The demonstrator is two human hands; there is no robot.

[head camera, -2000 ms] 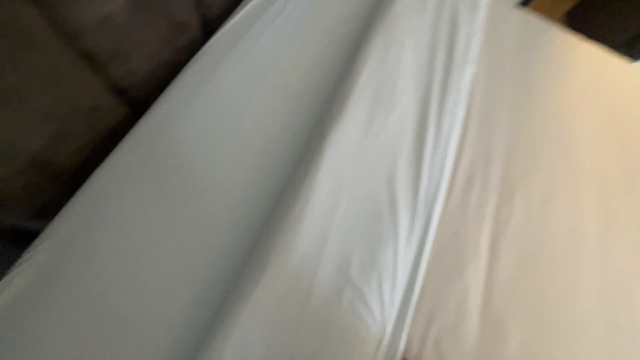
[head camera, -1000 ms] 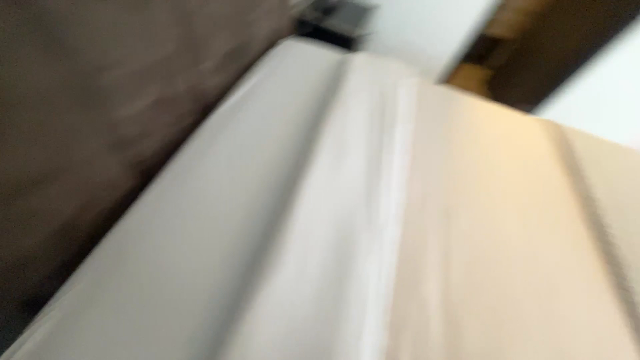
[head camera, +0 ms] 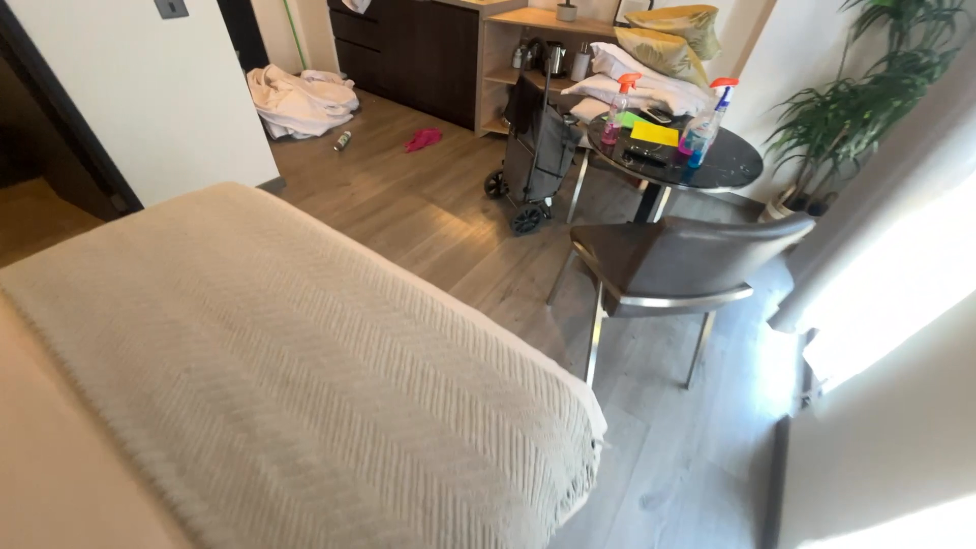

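Observation:
Neither of my hands is in the picture. A beige herringbone throw blanket (head camera: 305, 366) with a fringed end lies across the foot of a bed, over a pale bed cover (head camera: 61, 457). Beyond the bed, a round black table (head camera: 732, 164) holds spray bottles (head camera: 612, 114) with red tops, another spray bottle (head camera: 713, 126) with blue liquid, and yellow and green cloths (head camera: 654, 134). White pillows (head camera: 648, 88) and yellow patterned cushions (head camera: 659, 53) are piled behind the table.
A grey chair (head camera: 679, 259) stands between bed and table, near a wheeled shopping trolley (head camera: 534, 152). Crumpled white linen (head camera: 301, 103), a small can (head camera: 342, 141) and a pink cloth (head camera: 423, 139) lie on the wooden floor. At right are a curtain (head camera: 877, 168) and a potted plant (head camera: 877, 99).
The view has swung widely from the white and beige bedding, seen close and blurred, to the foot of the bed and the room beyond.

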